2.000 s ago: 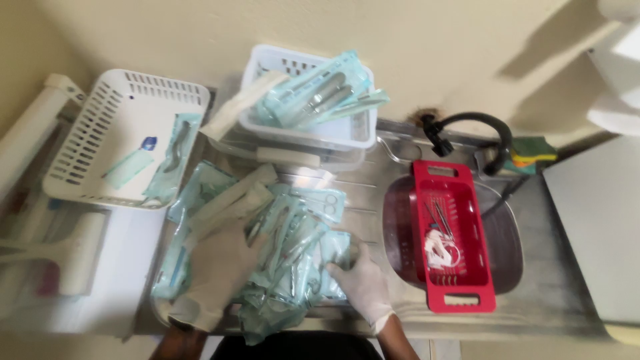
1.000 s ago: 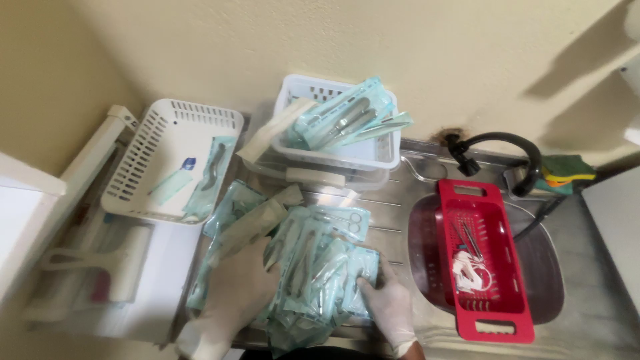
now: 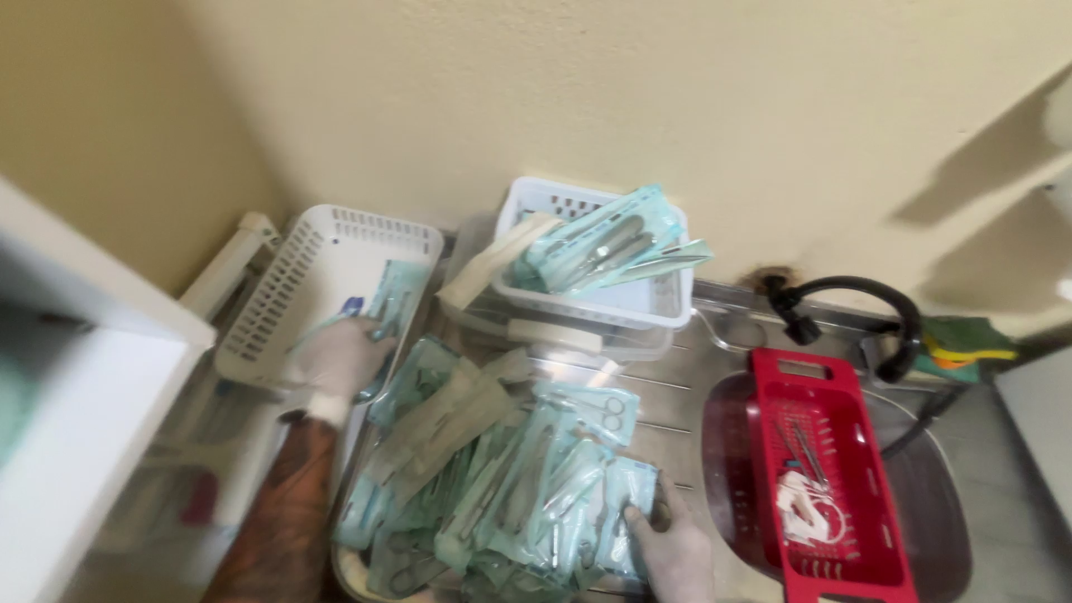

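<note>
My gloved left hand is inside the white perforated plastic basket at the left, by a sealed pouch and a small blue-capped item; its fingers are blurred, so its hold is unclear. A large pile of clear-and-green sterilization pouches with metal instruments fills a tray in front of me. My gloved right hand grips the edge of a pouch at the pile's right side. Scissors show through one pouch near the top of the pile.
A second white basket with pouches stands on a clear container behind the pile. On the right, a red plastic basket with metal instruments sits over the steel sink, near a black faucet and sponges. A white cabinet edge juts in at left.
My left hand has moved from the pouch pile into the left white basket. My right hand remains at the pile's right side. The view has shifted, with more wall showing.
</note>
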